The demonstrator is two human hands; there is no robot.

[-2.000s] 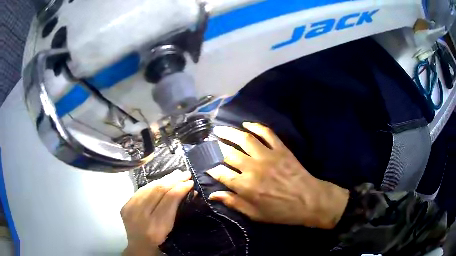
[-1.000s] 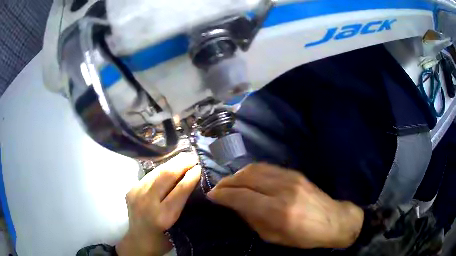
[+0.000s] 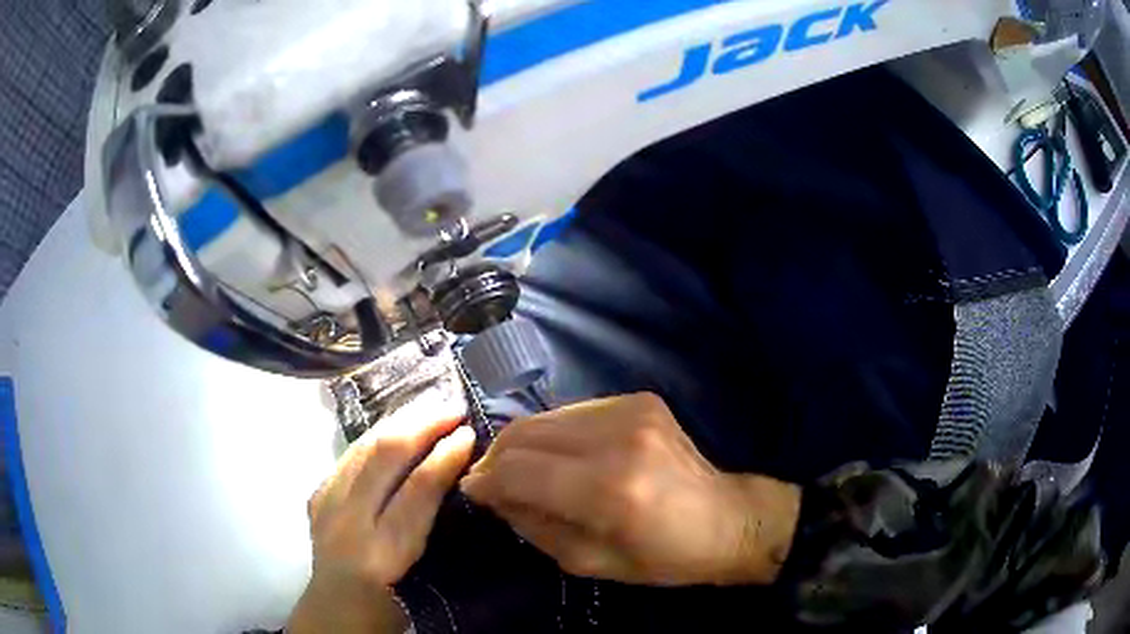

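A dark navy garment [image 3: 768, 273] lies under and right of the white sewing machine head [image 3: 582, 112]. Its puckered band [image 3: 403, 375] is shiny grey under the lamp, by the needle area [image 3: 409, 325], whose details are partly hidden by the metal parts. My left hand [image 3: 384, 495] holds the band's edge just in front of the needle area, fingertips on the cloth. My right hand [image 3: 632, 489] pinches the seam edge close beside the left fingertips, its fingers curled. Pale stitch lines show on the cloth below my hands.
Ribbed grey tension knobs [image 3: 506, 357] and a curved shiny metal guard [image 3: 186, 303] stand over the work. Teal-handled scissors [image 3: 1051, 186] and a slim black tool [image 3: 1095, 139] lie at the upper right. A grey mesh cloth [image 3: 998, 372] lies at the right. The white table [image 3: 136, 458] has a blue edge.
My right hand has gone from spread flat on the cloth to a pinch on the seam edge near my left hand. The camera view has also shifted. My left hand keeps its hold.
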